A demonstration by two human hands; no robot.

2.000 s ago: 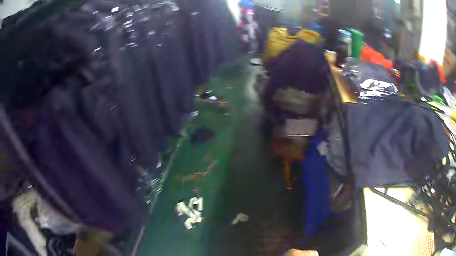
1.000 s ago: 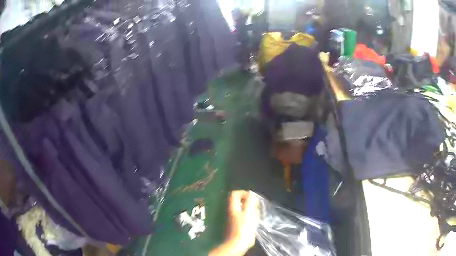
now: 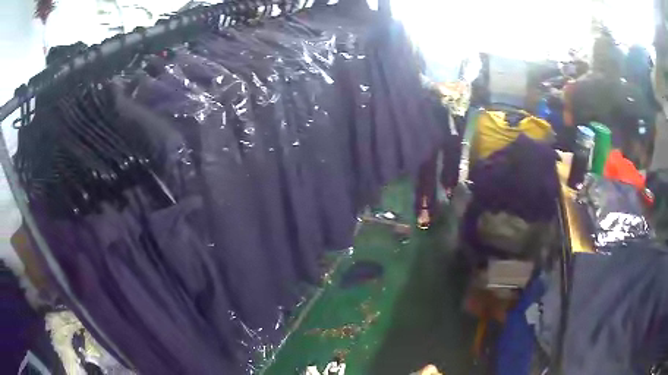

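Note:
Navy garments [image 3: 278, 176] hang in a tight row on a grey metal rail [image 3: 110, 50] along the left. Many are covered by clear, shiny garment bags [image 3: 198, 102]. Black hangers [image 3: 80, 139] show at the near left end of the row. At the bottom edge a small bright patch of skin [image 3: 427, 370] shows, cut off by the frame; which hand it belongs to and what it holds cannot be told. No other part of my hands shows.
The green floor [image 3: 351, 311] has white scraps and a dark patch. A stack with dark cloth [image 3: 516, 176] and a yellow sack [image 3: 513, 130] stands right of the aisle. A dark garment [image 3: 615, 307] lies on the right table. A person [image 3: 439, 146] stands at the aisle's far end.
The view has swung up and left, showing more of the rail. The hand with the clear bag, seen low in the middle one second ago, has dropped almost out of the picture.

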